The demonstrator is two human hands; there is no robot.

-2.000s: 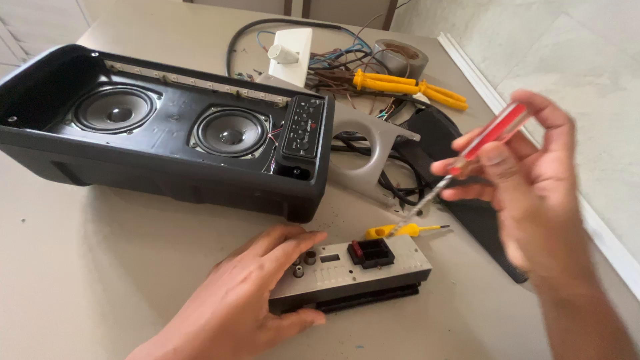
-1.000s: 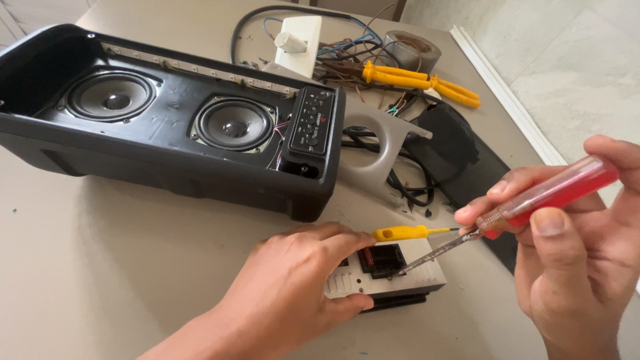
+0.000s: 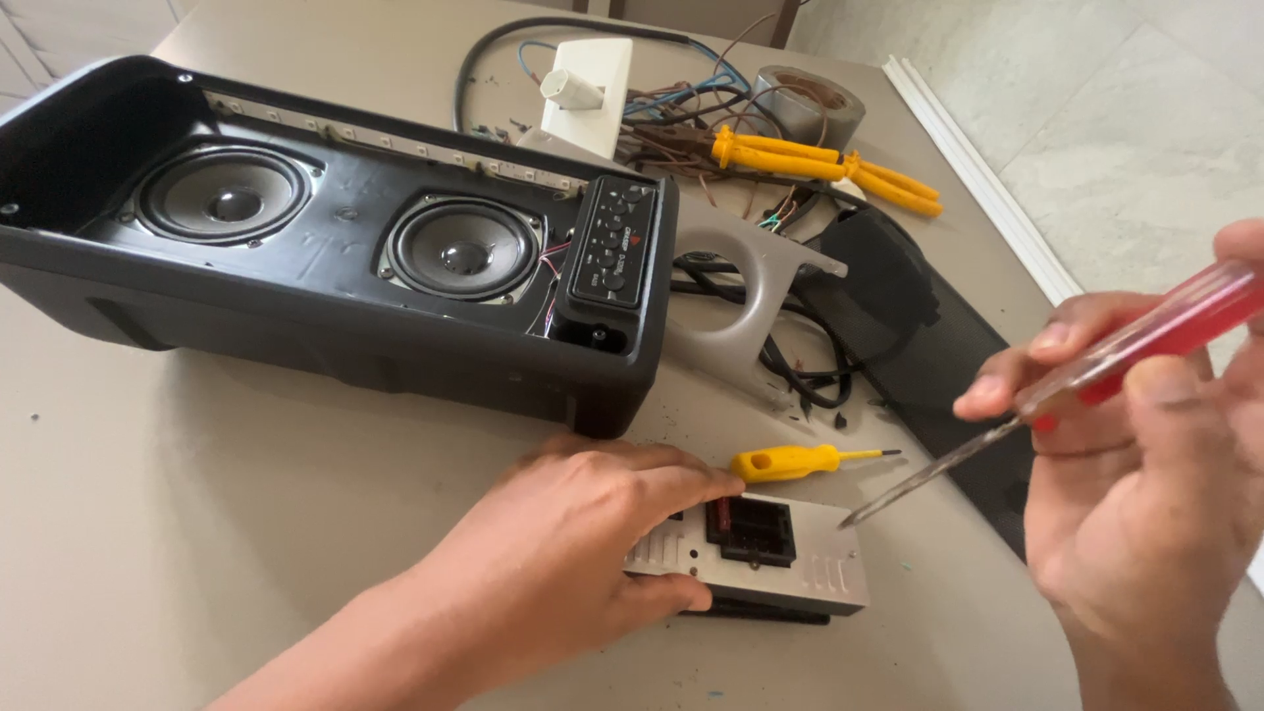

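My left hand (image 3: 602,533) grips a flat metal electronic module (image 3: 815,553) on the table, thumb at its near edge and fingers over its far side. A black plastic socket (image 3: 775,533) is set in the module's top. My right hand (image 3: 1145,425) holds a screwdriver with a clear red handle (image 3: 1136,336); its tip is by the module's right end, and contact cannot be told. Just beyond the module lies a small yellow screwdriver (image 3: 790,462). Behind my left hand stands an open black speaker box (image 3: 395,346) with two speaker cones and a control panel (image 3: 614,242).
Yellow-handled pliers (image 3: 790,156), a roll of grey tape (image 3: 810,104), a white socket plate (image 3: 588,99) and tangled wires lie at the back. A grey plastic frame (image 3: 716,316), black cable and black mesh grille (image 3: 928,336) lie right of the speaker. White trunking (image 3: 978,178) runs behind.
The red screwdriver's tip was over the black socket one second ago and is now by the module's right end. My left hand has stayed on the module.
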